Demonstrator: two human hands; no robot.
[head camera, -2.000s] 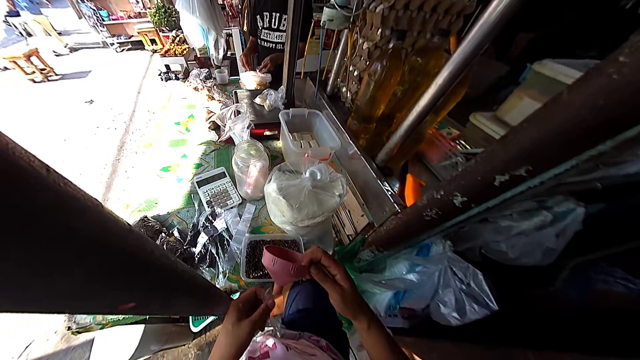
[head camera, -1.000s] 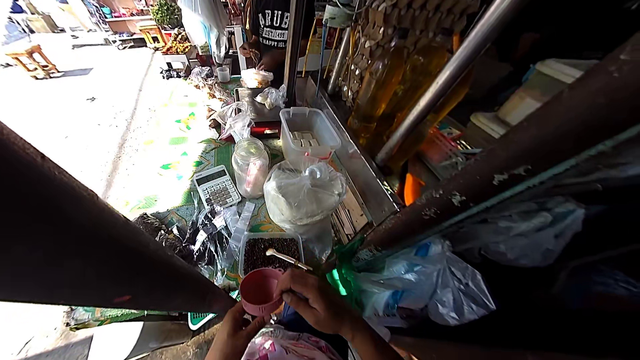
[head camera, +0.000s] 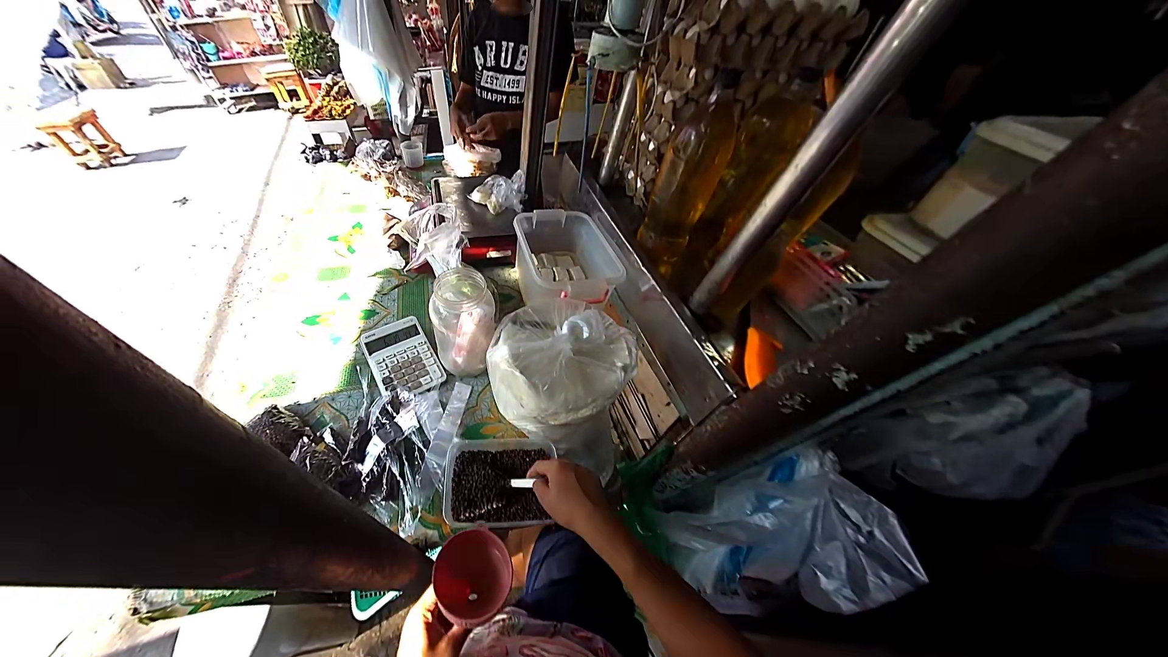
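My left hand (head camera: 429, 628), low in the view, holds a pink plastic funnel (head camera: 472, 577) with its wide mouth facing up. My right hand (head camera: 568, 493) is over the right side of a clear plastic tub (head camera: 450, 488) of small dark grains, probably peppercorns (head camera: 493, 470). Its fingers grip a short white stick-like object (head camera: 524, 483), whose far part is hidden or too small to make out. Behind the tub stands a tied clear plastic bag of white contents (head camera: 561, 370). Black and clear plastic bags (head camera: 388, 447) lie left of the tub.
A calculator (head camera: 402, 356), a clear jar (head camera: 463, 319), a rectangular plastic container (head camera: 570, 255) and a scale (head camera: 488, 248) stand farther back. A person (head camera: 497, 82) handles something beyond them. A dark post (head camera: 182, 438) slants at left; a metal pole (head camera: 821, 155) and a brown beam (head camera: 912, 301) slant at right.
My right hand has left the funnel and moved up to the tub with the white object. My left hand, still on the funnel, is lower and farther left.
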